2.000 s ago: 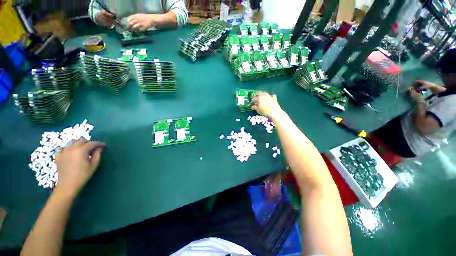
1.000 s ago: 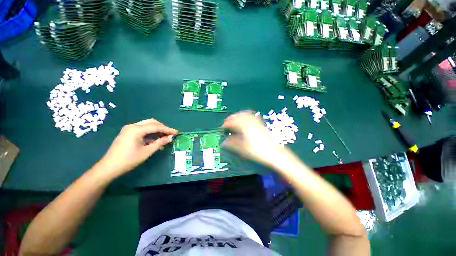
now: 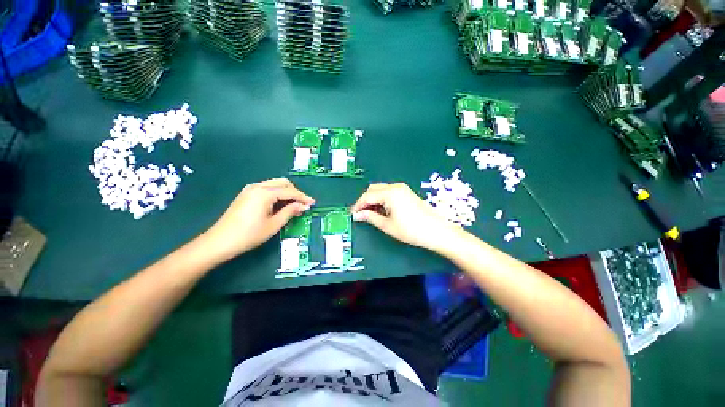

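A green circuit board panel with two white rectangles lies at the bench's front edge before me. My left hand has its fingertips at the panel's top edge, left of its middle. My right hand has its fingertips at the top right corner. Anything small between the fingertips is too small to tell. A second panel lies flat just beyond. A heap of small white pieces lies left and another heap lies right.
Fanned board stacks stand at the back left, near a blue bin. Rows of boards are at the back right. Another panel, a yellow-black knife and a white tray of green pieces are right. Brown card lies left.
The view has tilted down. Both hands came from the white heap and the right-hand panel to the near panel. Since one second ago, the left fingertips have moved right along its top edge.
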